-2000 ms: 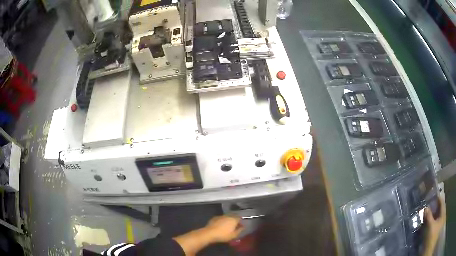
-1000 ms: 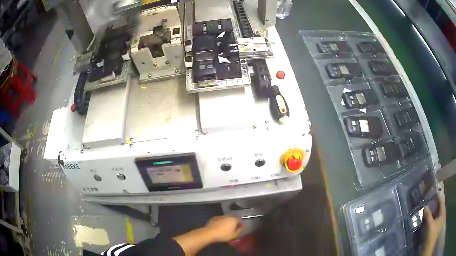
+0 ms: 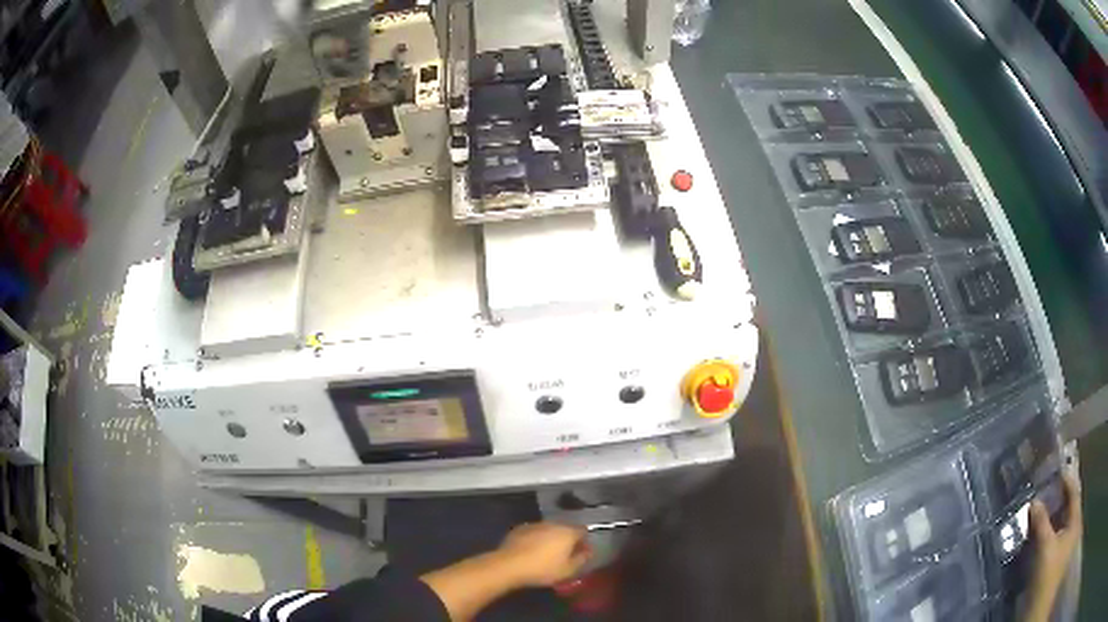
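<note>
My left hand [image 3: 549, 555] is low in the middle, its fingers curled around a thin silver strip [image 3: 614, 525] that sticks out to the right. My right hand [image 3: 1055, 547] is at the lower right edge, with its fingers on a black handset [image 3: 1016, 530] in the nearer clear blister tray [image 3: 838, 535]; whether it grips the handset is hard to tell. The left fixture [image 3: 252, 243] holds black handset parts on its slide at the machine's left. The right fixture [image 3: 530, 209] holds several black handset parts with pale patches.
The white machine has a touch screen [image 3: 413, 419] and a red emergency stop [image 3: 712, 394]. A yellow-and-black handled tool [image 3: 678, 253] lies on its top right. A second blister tray [image 3: 887, 447] with several black handsets lies on the green bench. Red items stand at far left.
The left fixture has slid towards me along its track, out from under the machine head. The right fixture and both my hands stay nearly where they were.
</note>
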